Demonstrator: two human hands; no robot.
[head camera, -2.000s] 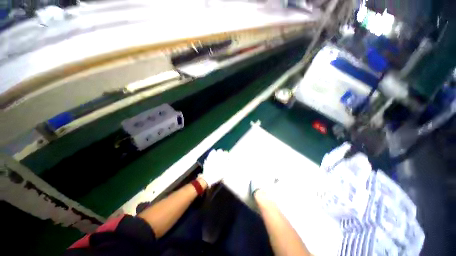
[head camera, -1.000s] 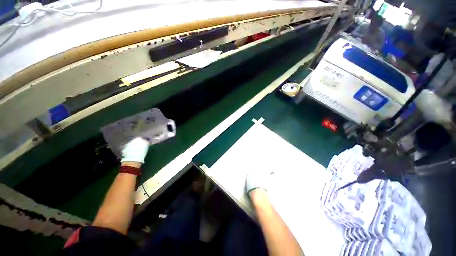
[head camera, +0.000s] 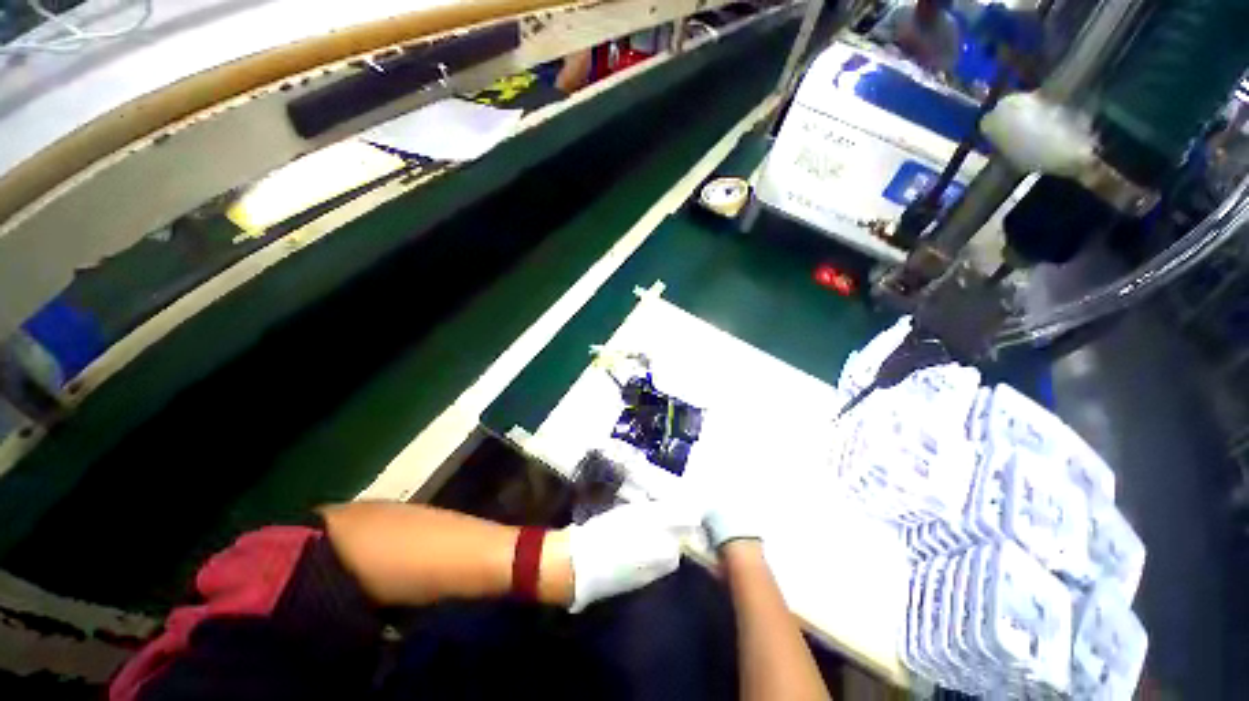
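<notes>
Dark modules (head camera: 660, 427) with thin wires and a small yellowish bit at the far end (head camera: 603, 359) show on the white work board (head camera: 781, 425). A pale housing around them cannot be told from the bright board. A blurred grey and dark patch (head camera: 599, 474) lies just nearer to me. My left hand (head camera: 627, 551), in a white glove, is at the board's near edge, close to this patch; its fingers blend into the white. My right hand (head camera: 730, 520), gloved, is beside it, fingertips washed out. What either hand holds is hidden.
Nested stacks of white plates (head camera: 986, 548) stand at the right. A hanging dark tool (head camera: 904, 363) is above them. A white machine (head camera: 849, 151), a tape roll (head camera: 723, 195) and a red part (head camera: 833, 279) are behind the board. The recessed green conveyor (head camera: 452, 342) runs at the left.
The white socket block is gone from the conveyor. My left hand has moved from it to the board, beside my right hand. Dark modules now show on the board. The view has shifted.
</notes>
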